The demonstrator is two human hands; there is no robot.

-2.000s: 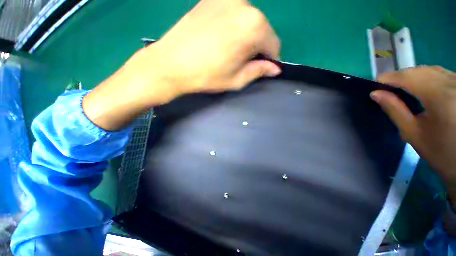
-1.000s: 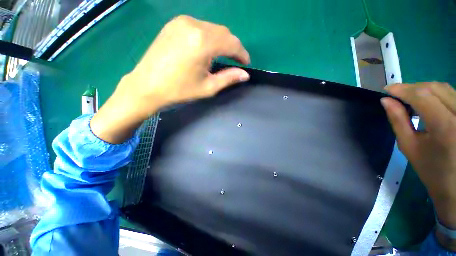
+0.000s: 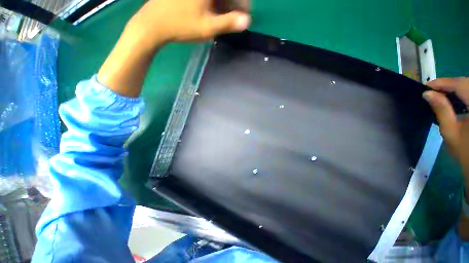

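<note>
A shallow chassis tray (image 3: 406, 210) lies in front of me, lined with a matte black insulating sheet (image 3: 288, 133) with several small bright dots. Its vented end panel (image 3: 182, 113) is at the left and a bare silver flange is at the right. My left hand (image 3: 190, 20) is at the far left corner, fingers apart, partly blurred and cut off by the top edge; the thumb is just above the far side wall. My right hand (image 3: 450, 110) pinches the far right corner of the black side wall (image 3: 334, 56), partly cut off by the right edge.
A metal bracket (image 3: 416, 56) stands on the green bench (image 3: 319, 20) beyond the tray at the right. Blue-tinted bubble wrap (image 3: 46, 97) hangs at the left. Slotted metal rails (image 3: 92, 10) are at the upper left. Crinkled clear film (image 3: 180, 223) shows near the bench edge.
My left hand has slid along the far wall to the left corner and opened away from it. The tray now sits further right and higher in view. My right hand stays at its corner.
</note>
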